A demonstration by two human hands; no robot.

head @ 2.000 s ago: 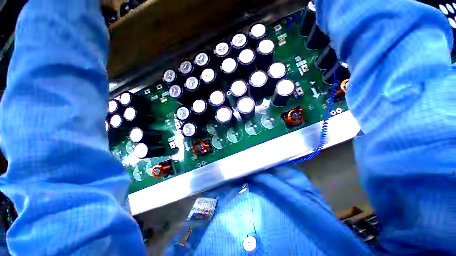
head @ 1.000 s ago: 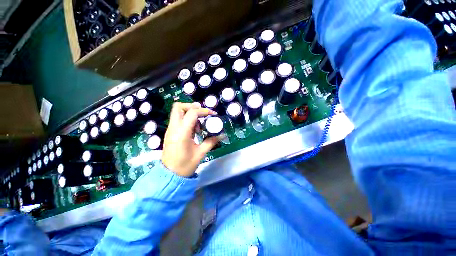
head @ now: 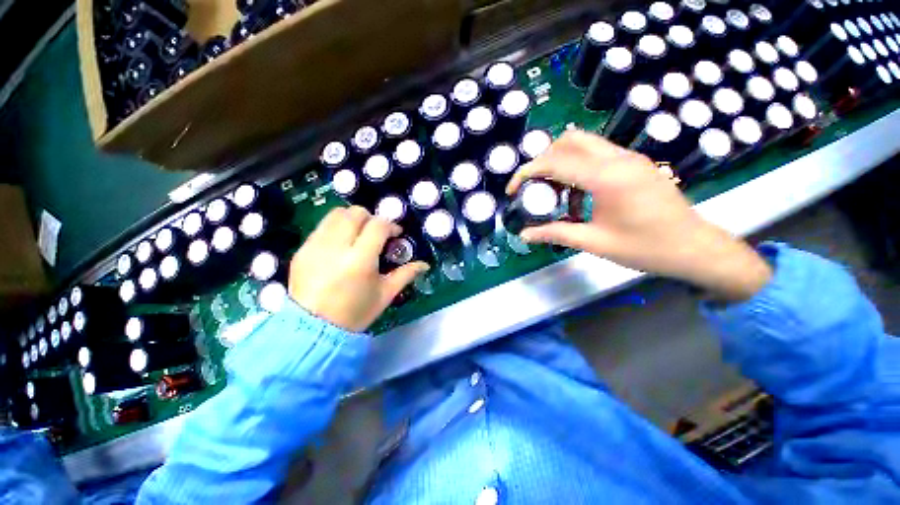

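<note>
A long green circuit board (head: pixel 459 286) bears rows of dark capacitors with pale round tops (head: pixel 479 206). My left hand (head: pixel 340 266) is at the front left of the middle group, its thumb and fingers around a dark-topped capacitor (head: pixel 398 251). My right hand (head: pixel 627 202) is at the right end of this group, its thumb and fingers around a white-topped capacitor (head: pixel 540 198). The lower ends of both held capacitors are hidden. Pale round footprints (head: pixel 488 253) show between the hands along the front.
A silver rail (head: pixel 493 314) runs along the board's front edge. An open carton (head: pixel 286 89) of dark capacitors stands behind the board at the upper left, on a green surface (head: pixel 54 148). More capacitor groups stand at left and right. A blue sleeve shows at the lower left edge.
My right hand has come into view from beyond the upper edge and is now over the board with a capacitor. My left hand has shifted slightly left in view, now around a dark-topped capacitor.
</note>
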